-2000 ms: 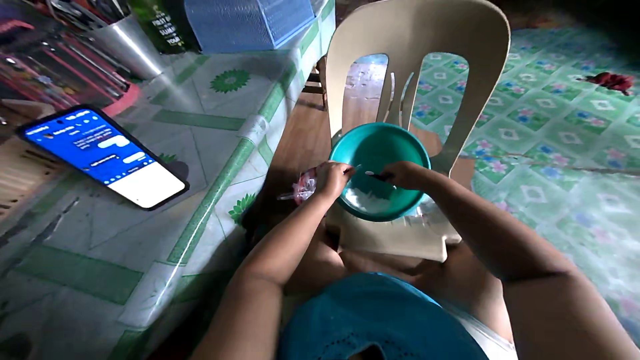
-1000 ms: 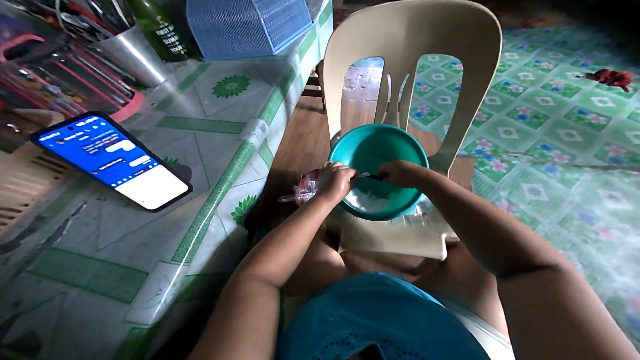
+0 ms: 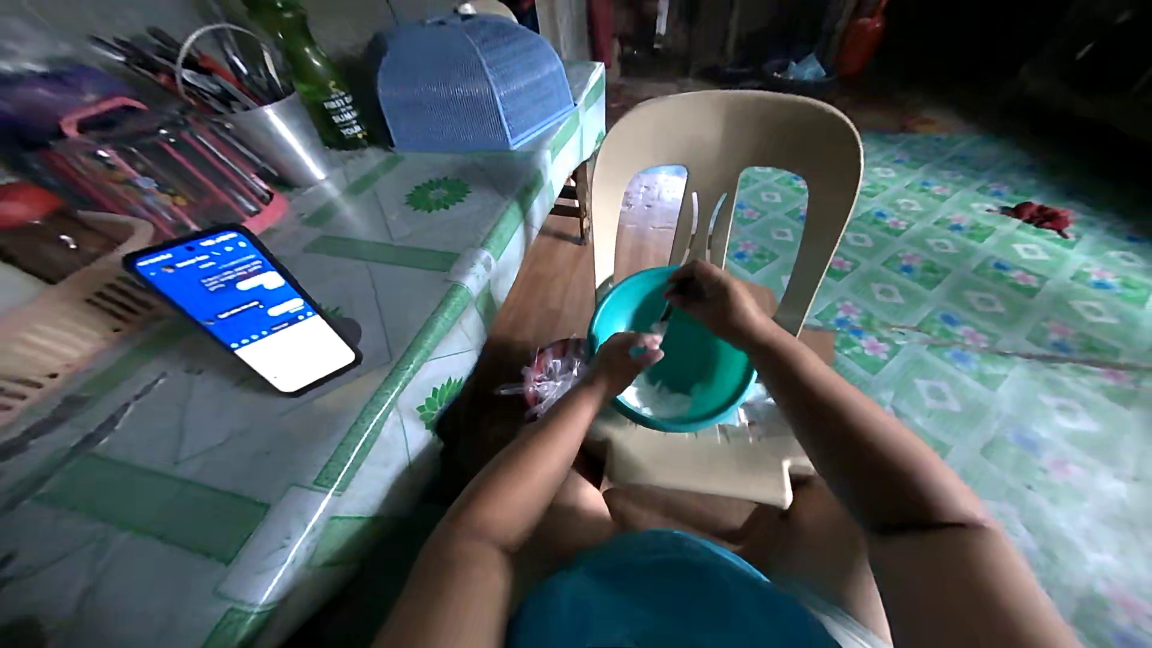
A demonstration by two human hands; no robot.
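A teal plastic basin rests on the seat of a beige plastic chair, with white material at its bottom. Over the basin's left side, my left hand pinches a small, whitish, clear item, too small to name. My right hand is above the far side, closed around the dark handle of a thin utensil whose lower end meets that item. Beside the basin on the left lies a reddish container with clear plastic wrappings.
On the left, a table with a patterned cover holds a lit smartphone, a blue mesh food cover, a green bottle, a metal utensil holder and a beige plastic basket. A red cloth lies on the floor.
My right hand has risen from inside the basin toward its far rim. My left hand has shifted inward over the basin. The view has tilted upward.
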